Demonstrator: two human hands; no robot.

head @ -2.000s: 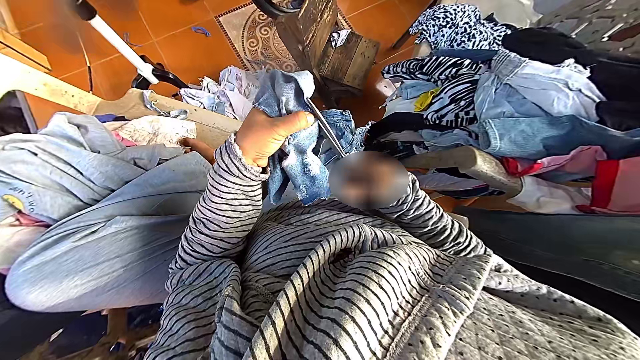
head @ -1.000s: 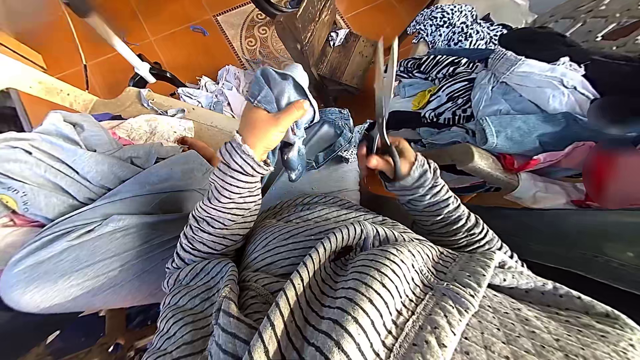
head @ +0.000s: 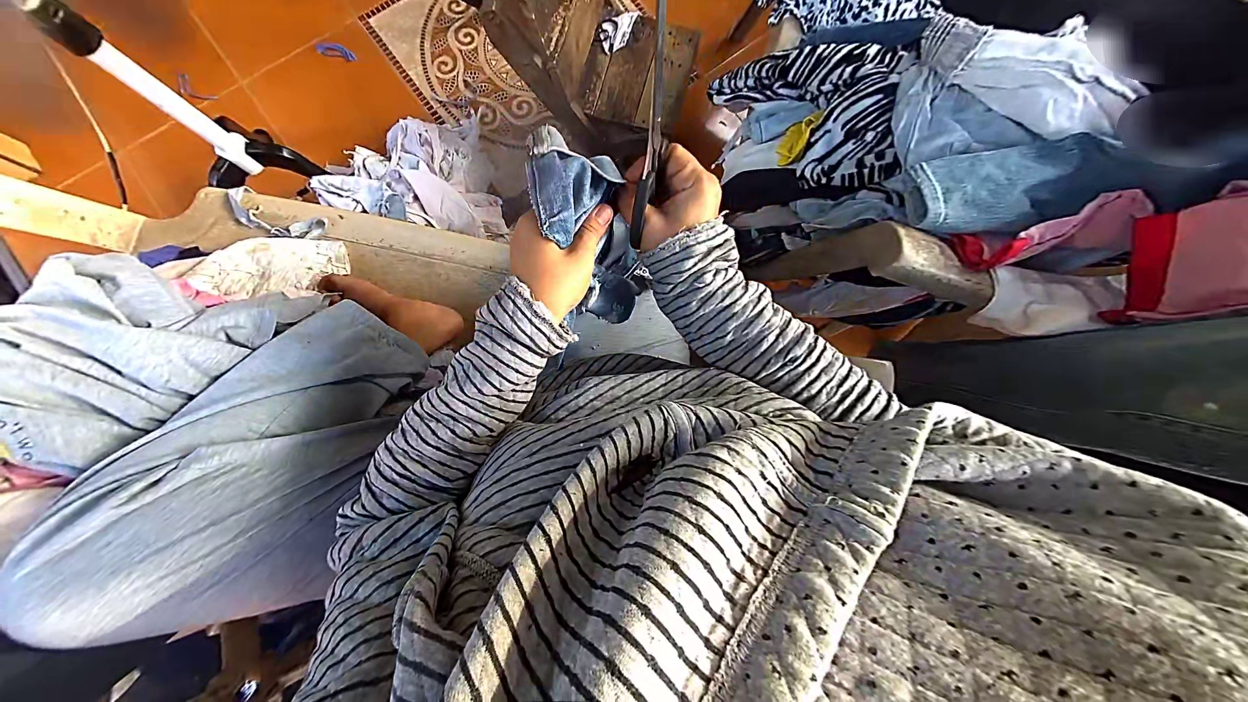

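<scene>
Near the middle of the head view, my left hand grips a bunched piece of blue denim, the thumb pressed on top of it. Right beside it, my right hand is closed around a pair of scissors, whose long metal blades point up, away from me. The blades look nearly together. The dark handles are partly hidden by my fingers. More denim hangs below, between the two hands.
Clothes are heaped at the right, with a zebra-print cloth and jeans. White scraps lie past a wooden beam. A wooden stand is ahead on the tiled floor. Grey cloth covers my bent leg at left.
The scissors stood spread in my right hand a second ago; their blades are now nearly together. My right hand has moved in beside my left, which still holds the denim.
</scene>
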